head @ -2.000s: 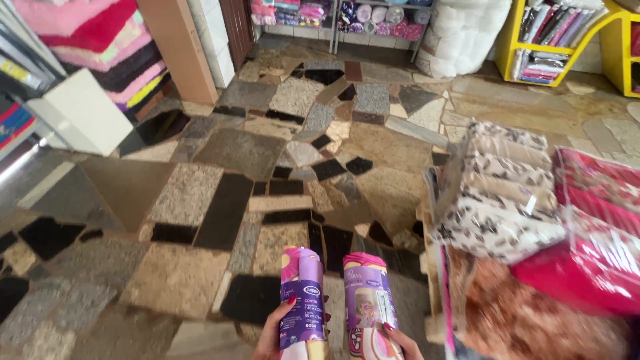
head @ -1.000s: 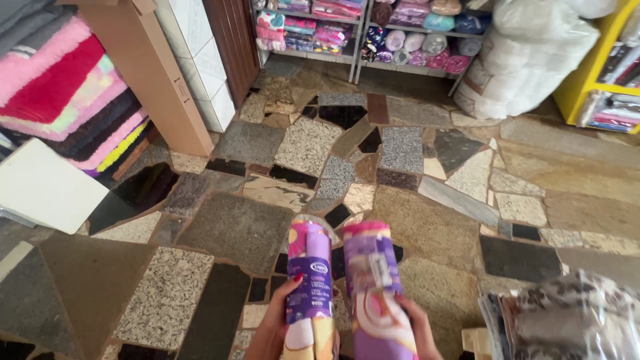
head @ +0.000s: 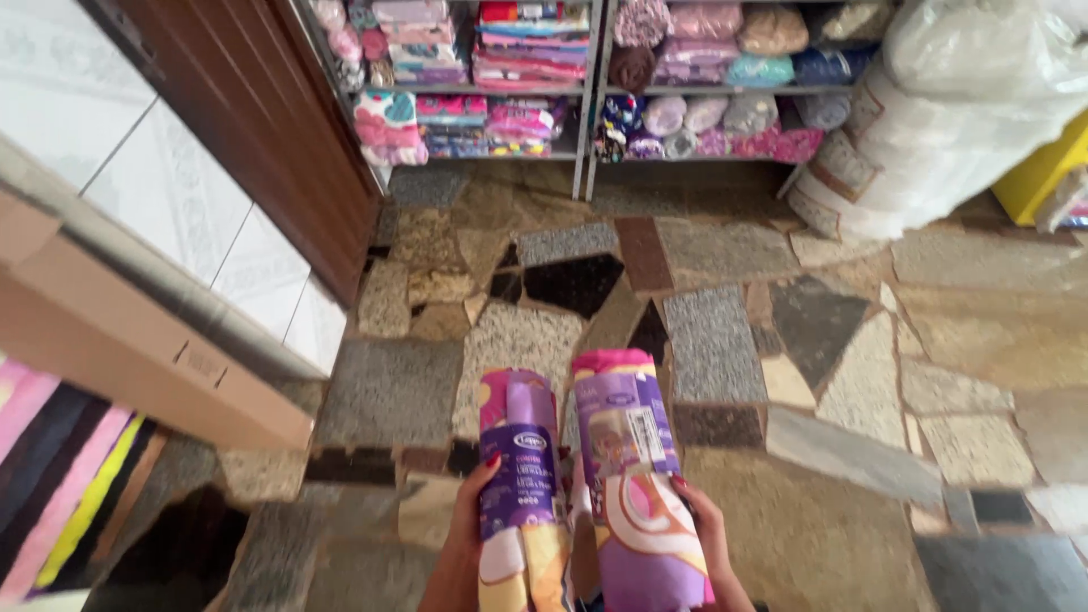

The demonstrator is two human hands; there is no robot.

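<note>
My left hand (head: 469,518) is closed around the outer side of a rolled textile pack (head: 518,484) with a purple printed band. My right hand (head: 707,531) grips a second rolled textile pack (head: 633,476), which has a pink top edge, a purple label with a picture and a barcode, and a cartoon print lower down. Both rolls point away from me, side by side with a narrow gap between them. Red nails show on both hands, while most fingers are hidden behind or under the rolls.
Metal shelves (head: 586,102) with folded and rolled textiles stand ahead. A plastic-wrapped white bundle (head: 918,127) and yellow shelving (head: 1033,174) are on the right. At left are a brown door (head: 246,110), a tall cardboard box (head: 153,340) and stacked plush textiles (head: 68,484). Stone-patch floor (head: 790,518) lies below.
The metal shelves ahead are nearer, and the pile of packaged blankets seen at the right earlier is out of view. Both hands still hold the rolls.
</note>
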